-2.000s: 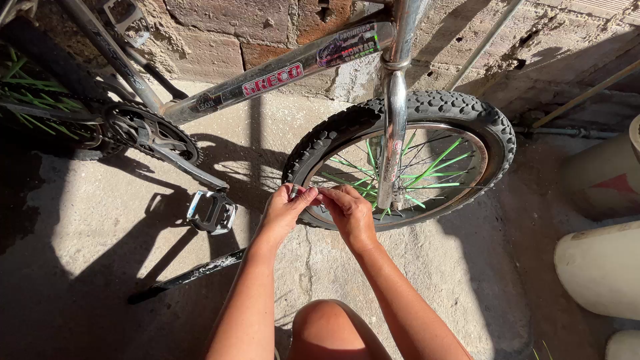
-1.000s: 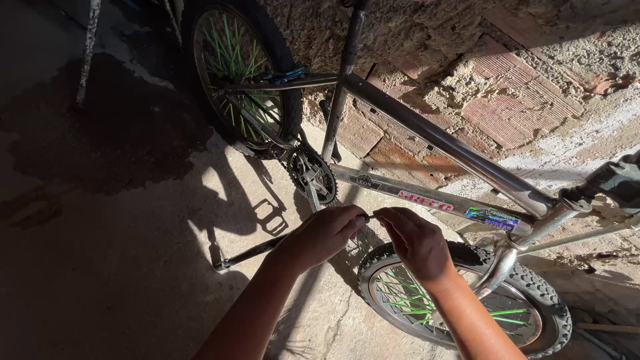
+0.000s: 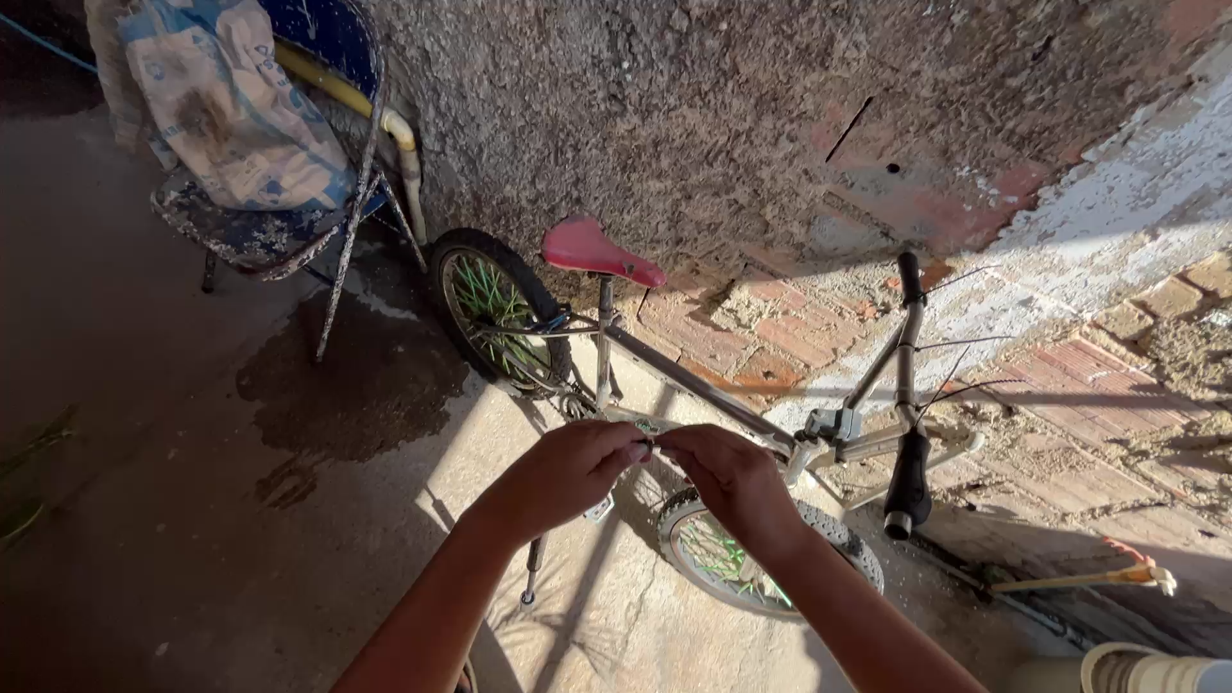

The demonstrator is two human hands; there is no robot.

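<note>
Above the lower part of a bicycle, my left hand (image 3: pixel 563 472) and my right hand (image 3: pixel 727 472) meet at their fingertips. Between them they pinch a small dark object (image 3: pixel 648 444), too small to name. Behind the hands the bicycle frame (image 3: pixel 693 385) leans near the wall, with a red saddle (image 3: pixel 597 252) and a handlebar with black grips (image 3: pixel 905 385). The front wheel (image 3: pixel 707 553), with green spoke covers, is partly hidden by my right forearm. The rear wheel (image 3: pixel 496 308) shows at the left of the frame.
A paint-spattered folding chair (image 3: pixel 255 226) holds a stained sack (image 3: pixel 231 115) at the upper left. A rough brick wall (image 3: pixel 674 125) runs behind the bicycle. A wooden-handled tool (image 3: pixel 1068 580) and pale containers (image 3: pixel 1145 669) lie to the right. A wet patch (image 3: pixel 346 375) darkens the floor.
The view has swung up and back strongly, bringing in the saddle, handlebar and chair. Both hands stay together at their fingertips; earlier they appeared in front of the front wheel.
</note>
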